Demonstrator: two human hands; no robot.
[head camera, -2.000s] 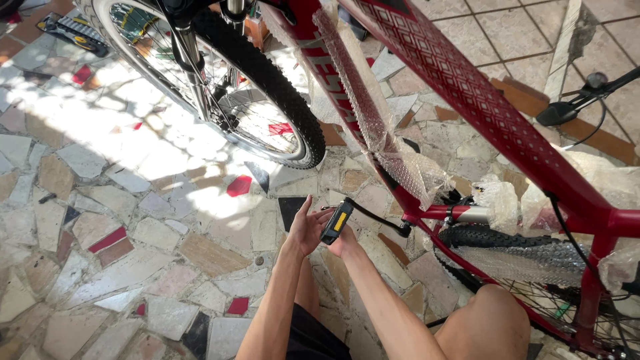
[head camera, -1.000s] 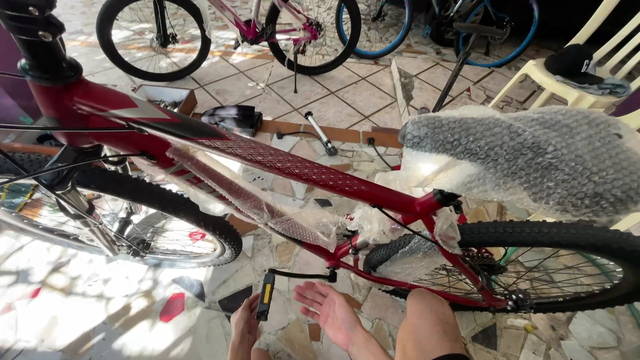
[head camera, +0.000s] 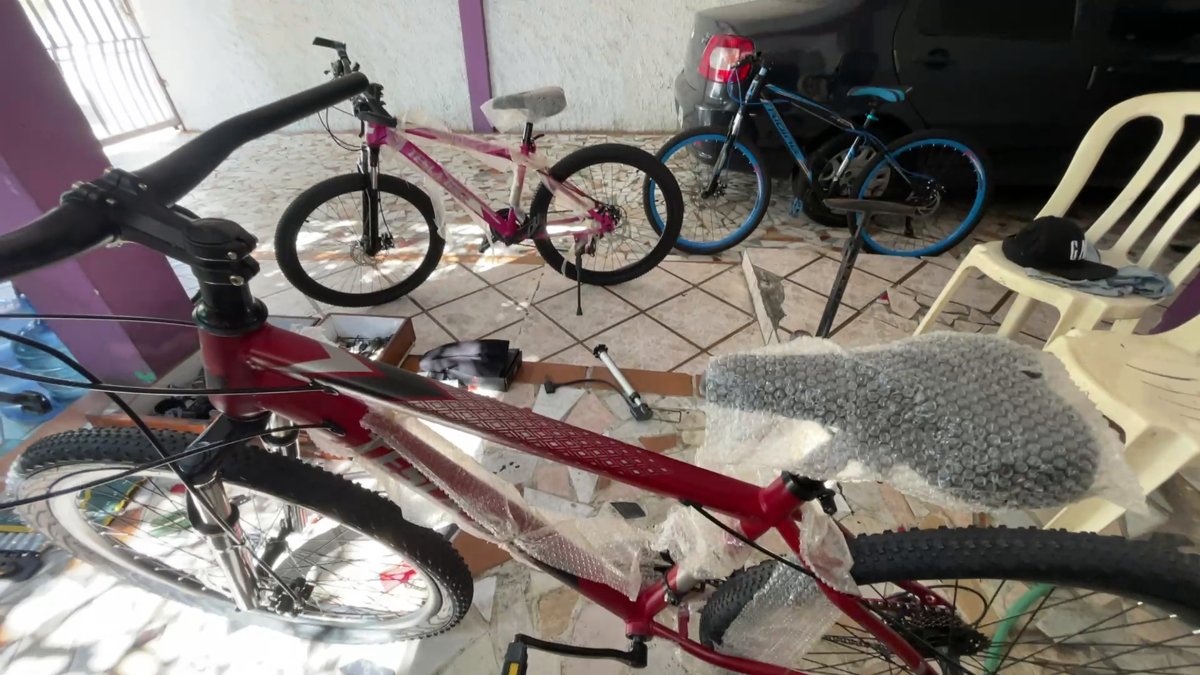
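A red mountain bike frame (head camera: 581, 459) spans the view, with bubble wrap (head camera: 506, 525) hanging along its down tube. Its black handlebar (head camera: 253, 122) is at upper left and its front wheel (head camera: 375, 525) at lower left. Bubble wrap covers the bike saddle (head camera: 900, 422) at right. At the bottom edge a black crank arm (head camera: 581, 650) points left, with a pedal (head camera: 515, 656) at its end, partly cut off by the frame edge. Neither of my hands is in view, so what they hold or touch is hidden.
Behind stand a pink bicycle (head camera: 469, 192) and a blue-and-black bicycle (head camera: 797, 131), near a dark car (head camera: 994, 84). A hand pump (head camera: 622, 382) and an open box of parts (head camera: 398, 339) lie on the floor. A cream plastic chair (head camera: 994, 272) holding a black cap (head camera: 1057, 248) is at right.
The view has swung upward, away from the pedal area. Both hands, seen at the pedal one and two seconds ago, have left the view.
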